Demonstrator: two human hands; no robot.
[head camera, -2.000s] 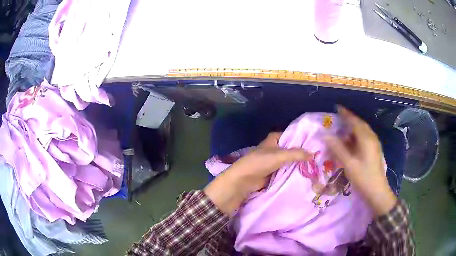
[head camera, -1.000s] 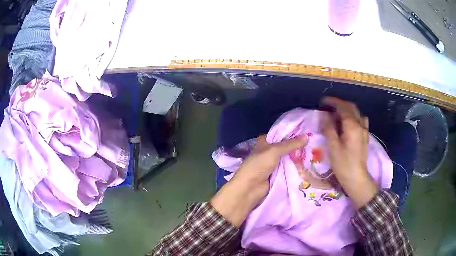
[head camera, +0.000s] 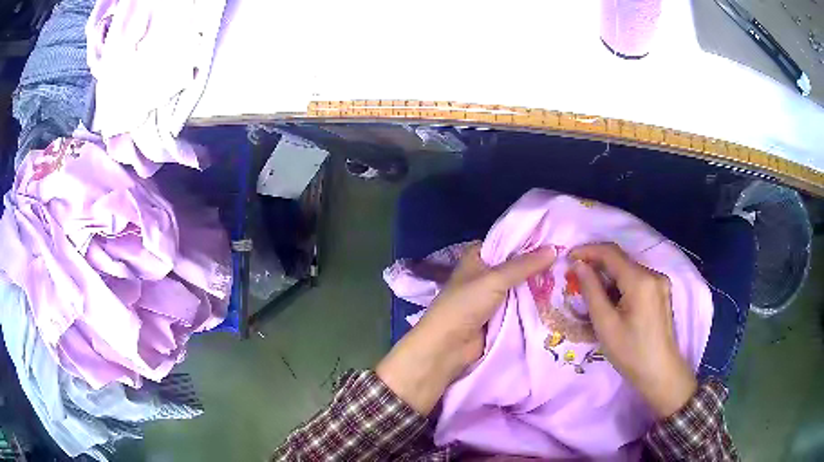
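The pink garment (head camera: 515, 388) lies bunched on my lap below the table edge. Its embroidered motif (head camera: 567, 327), brown with red, pink and yellow parts, faces up between my hands. My left hand (head camera: 465, 316) grips the cloth at the left of the motif, thumb on top and fingers hidden under it. My right hand (head camera: 632, 316) has its thumb and index finger pinched together over the red flower. No needle can be made out at its fingertips. A fine dark thread (head camera: 669, 242) shows on the cloth to the right.
The white table (head camera: 407, 54) has a yellow measuring tape (head camera: 506, 115) along its edge. A pink thread cone (head camera: 631, 27) and dark snips (head camera: 768, 45) on the grey mat (head camera: 732, 36) are at upper right. Pink garments (head camera: 117, 271) pile up at left. A clear tub (head camera: 779, 257) stands at right.
My right hand has come down from above the motif to the cloth beside my left thumb, its fingertips now closed together. My left hand keeps its hold. The view has shifted slightly.
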